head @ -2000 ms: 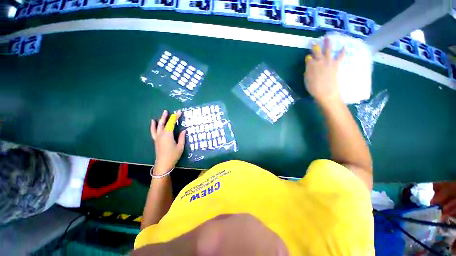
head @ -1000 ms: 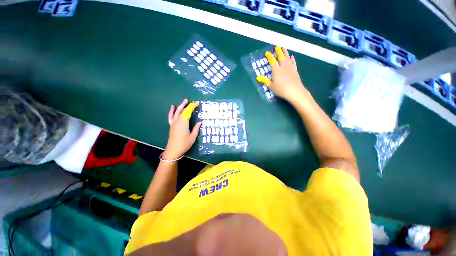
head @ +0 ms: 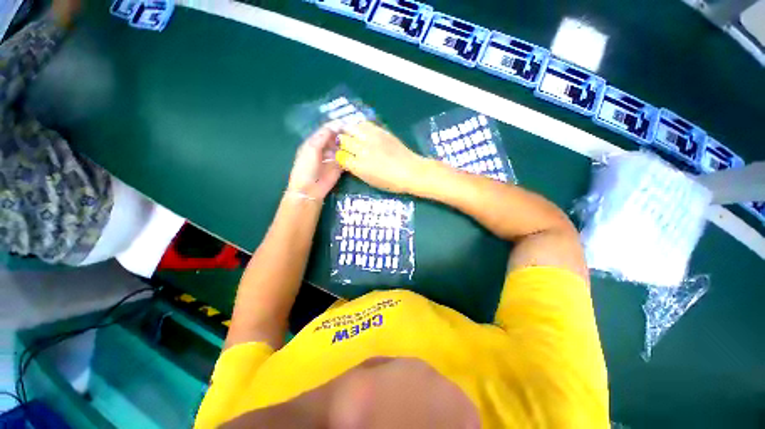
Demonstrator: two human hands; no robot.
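Note:
My left hand (head: pixel 314 165) and my right hand (head: pixel 373 157) meet at the near edge of the upper-left clear pad sheet (head: pixel 340 107). The sheet is blurred, with a few white pads showing beyond my fingers; my hands hide the rest. My left fingertips look closed on its edge. My right hand has yellow finger cots and bent fingers; whether it grips a pad is unclear. A second clear sheet with rows of white pads (head: pixel 369 235) lies nearer me. A third pad sheet (head: pixel 470 147) lies right of my hands, partly behind my right forearm.
Blue-framed units (head: pixel 507 59) stand in a row beyond the white dividing strip (head: pixel 419 77). A thick whitish sheet stack (head: pixel 646 218) lies at right, with crumpled clear film (head: pixel 671 310) below it. A person in a patterned sleeve (head: pixel 46 180) is at left. A red stool (head: pixel 197 251) is below the bench edge.
My right hand went from the stack to the right-hand sheet, then left to the upper-left sheet. My left hand left the near sheet and moved up beside it. The blue-framed units shifted in view.

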